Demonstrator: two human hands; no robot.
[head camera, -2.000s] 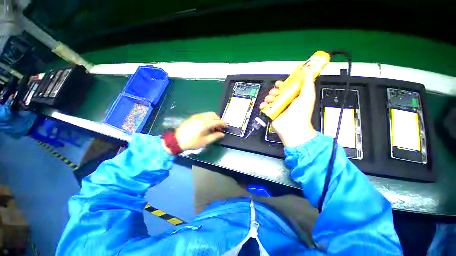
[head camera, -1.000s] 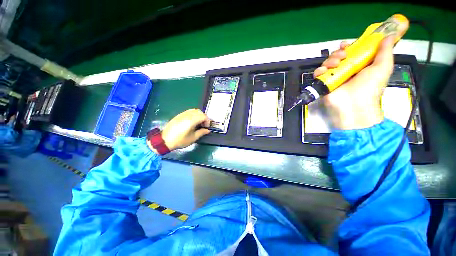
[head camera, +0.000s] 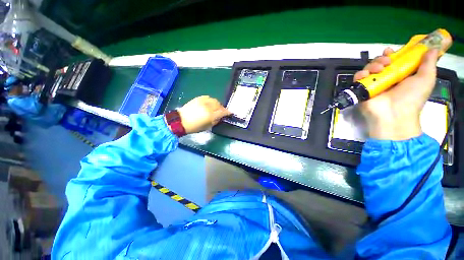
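Observation:
My right hand (head camera: 399, 101) holds the yellow electric screwdriver (head camera: 402, 69) over the third phone (head camera: 346, 126), its thin bit pointing left and down; whether the bit touches anything I cannot tell. My left hand (head camera: 201, 115) has its fingertips at the lower left edge of the first phone (head camera: 244, 101); whether it holds anything small I cannot tell. The second phone (head camera: 291, 110) lies uncovered in its slot. The fourth phone (head camera: 434, 119) is partly hidden behind my right hand. All lie in the black foam tray (head camera: 272, 94).
A blue screw bin (head camera: 151, 84) with small screws in its near compartment stands left of the tray. Another black tray (head camera: 76, 81) with phones is farther left on the green bench (head camera: 196, 81). A person in a blue smock (head camera: 25, 104) is at the far left.
Since two seconds ago, my right hand and the screwdriver have moved right, from beside the first phone to over the third. My left hand stays by the first phone. The view has shifted.

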